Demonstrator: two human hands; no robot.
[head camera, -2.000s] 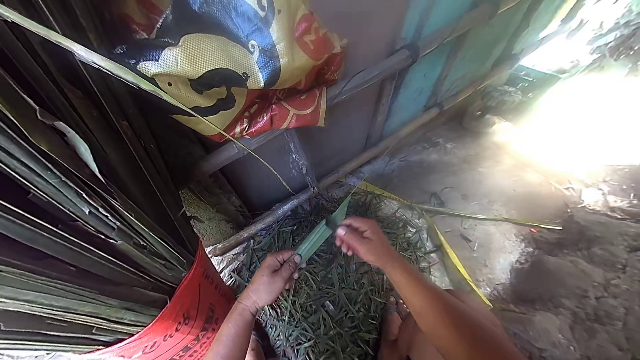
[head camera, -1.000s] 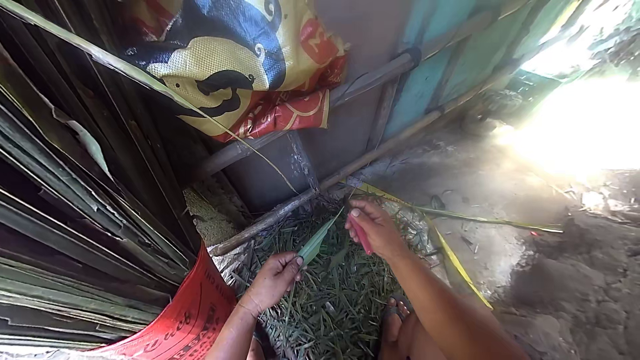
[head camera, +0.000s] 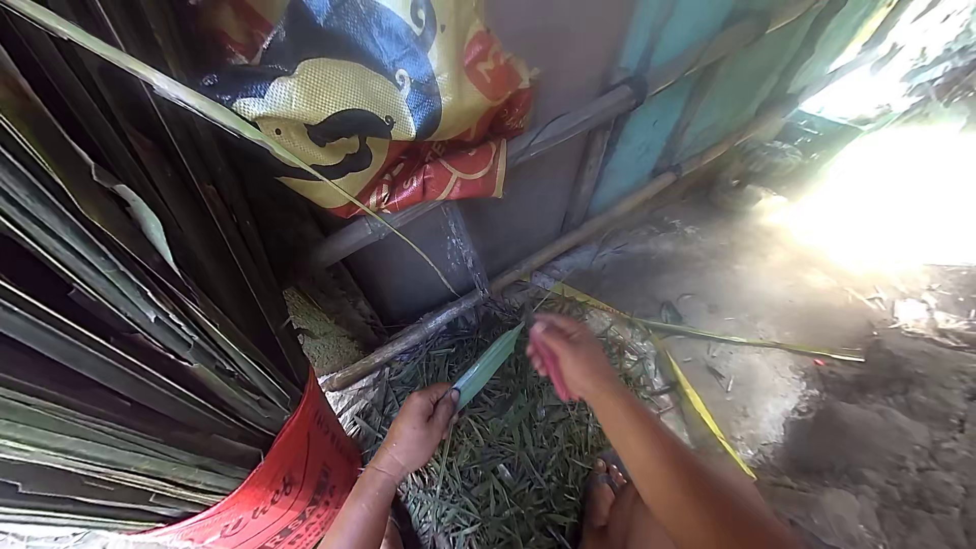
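Note:
My left hand (head camera: 419, 427) pinches a folded green leaf strip (head camera: 488, 366) between thumb and fingers, near its lower end. The strip slants up and right to a narrow tip. Beside that tip, my right hand (head camera: 568, 354) is closed around a pink-red handle (head camera: 555, 370), slightly blurred; the tool's working end is hard to make out. Cut leaf scraps (head camera: 503, 465) lie in a thick heap beneath both hands, between my feet.
Long dark leaves (head camera: 114, 305) stand at left inside a red printed wrap (head camera: 259, 496). A printed woven sack (head camera: 366, 99) hangs over a bamboo rail (head camera: 579, 118) on the wall. Yellow strips (head camera: 701, 408) and a long leaf rib (head camera: 762, 341) lie on the ground at right.
Two seconds ago my right hand was lower, with its fingers at the leaf. A second ago the pink-red handle showed in it near the leaf's tip, where it remains.

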